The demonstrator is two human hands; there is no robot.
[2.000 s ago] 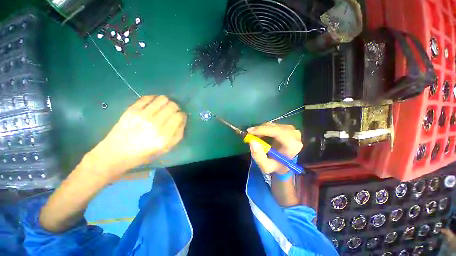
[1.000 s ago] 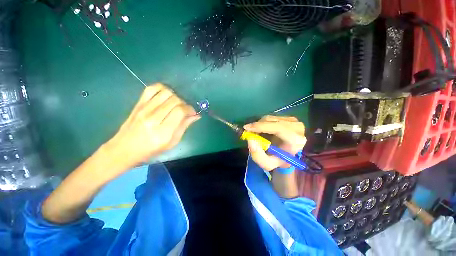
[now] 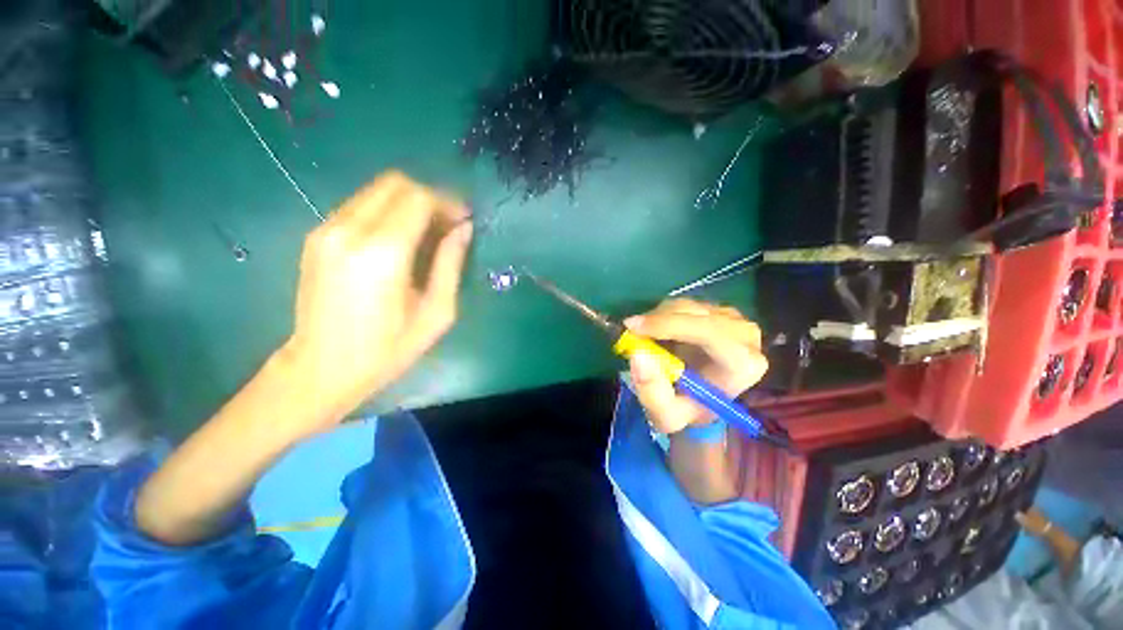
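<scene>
My left hand [image 3: 379, 289] is raised left of the small round workpiece [image 3: 503, 279], thumb and fingertips nearly together. The solder wire [image 3: 273, 156] runs from the upper left into this hand; a small dark, thin piece shows at the fingertips, blurred. The shiny workpiece lies on the green mat [image 3: 591, 246], not touched by the left hand. My right hand [image 3: 702, 357] holds the yellow-and-blue soldering iron [image 3: 690, 379], its tip just right of the workpiece. The dark pile of short leads [image 3: 532, 133] lies beyond.
White-tipped parts [image 3: 289, 76] and a small ring [image 3: 240, 254] lie left. A clear blister tray [image 3: 43, 295] is far left. The fan [image 3: 677, 43], dark iron stand block [image 3: 813, 197], red tray [image 3: 1028, 418] and black part tray [image 3: 828, 542] are at the back and right. A person's hand shows lower right.
My left hand has moved away from the workpiece, up and left, and turned upright. The iron's tip remains beside the workpiece. The whole view has shifted slightly.
</scene>
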